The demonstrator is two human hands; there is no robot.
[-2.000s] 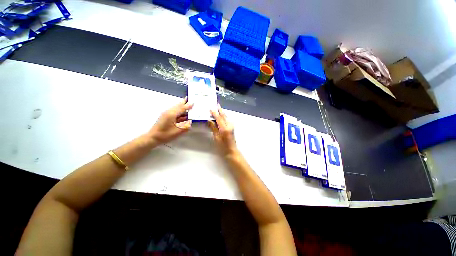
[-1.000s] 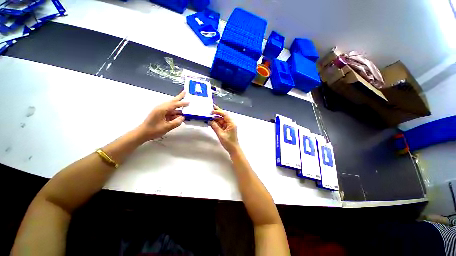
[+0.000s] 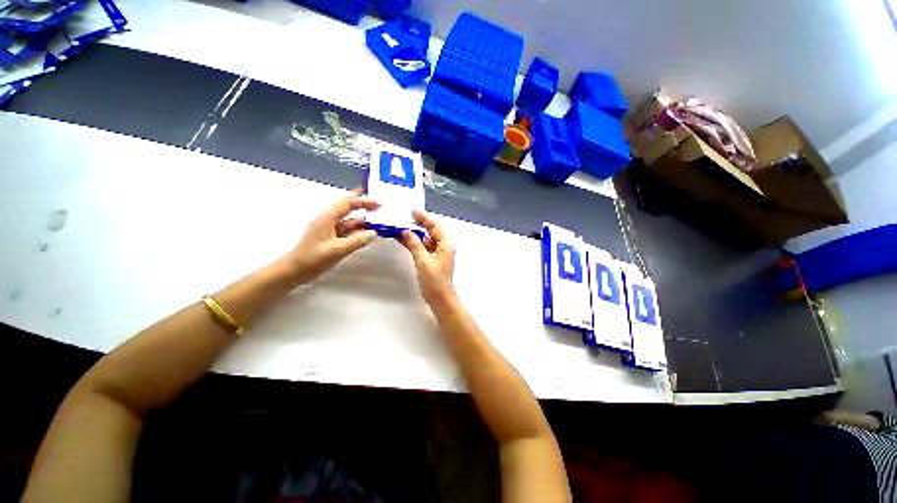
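A white and blue retail carton (image 3: pixel 396 187) is held face up above the bench, its blue near end towards me. My left hand (image 3: pixel 332 236) grips its left edge near the bottom corner. My right hand (image 3: pixel 431 253) has its fingertips at the near right corner, by the end flap. The fingers partly hide the flap. Three similar cartons (image 3: pixel 609 297) lie side by side, faces up, on the white bench to the right.
Clear plastic strips (image 3: pixel 329 139) lie on the dark band (image 3: pixel 118 90) ahead. Blue bins (image 3: pixel 462 128) and an orange-yellow ring (image 3: pixel 514 140) stand behind. A loose carton pile (image 3: pixel 49 34) is at far left, an open cardboard box (image 3: pixel 723 167) back right. A person's striped sleeve (image 3: pixel 878 447) shows lower right.
The held carton has shifted slightly right and up since one second ago. My right hand's fingers have moved left along its near end. The three cartons at right have stayed in place.
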